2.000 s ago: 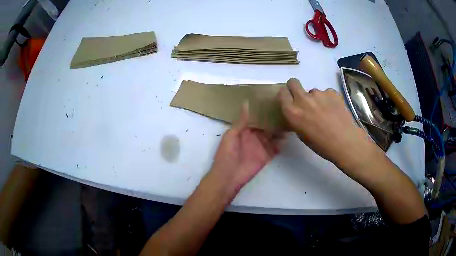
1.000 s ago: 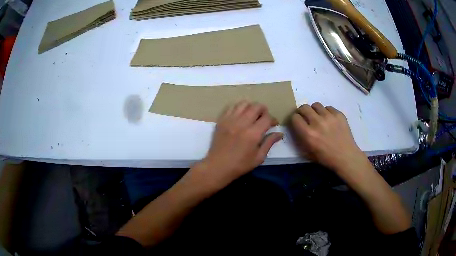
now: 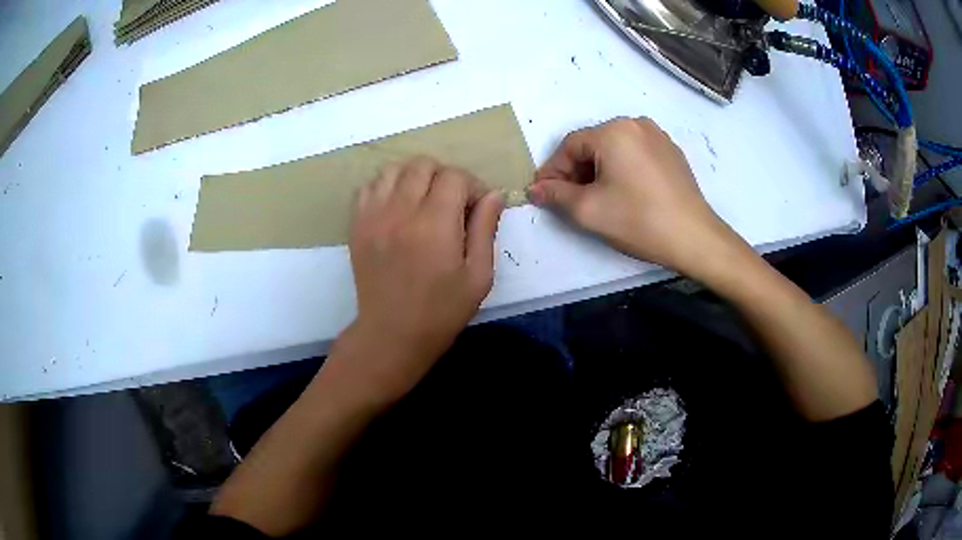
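A khaki cut fabric piece (image 3: 274, 206) lies on the white table near its front edge. My left hand (image 3: 422, 232) rests on its middle, thumb and fingertips at the near long edge. My right hand (image 3: 622, 190) pinches the piece's near right corner between thumb and finger. A small bit of the edge between the two hands looks turned up. A second khaki piece (image 3: 295, 74) lies flat just beyond, with no hand on it.
The steam iron (image 3: 691, 42) stands at the top right, partly cut off, with blue hoses (image 3: 870, 79) trailing right. Stacked khaki pieces show at the top left (image 3: 158, 13) and far left (image 3: 47, 84). The table edge (image 3: 591, 290) runs close below my hands.
The view has shifted down and turned, so the iron and stacks sit nearer the rim. Both hands have come to the near right edge of the piece, and my right hand now pinches its corner.
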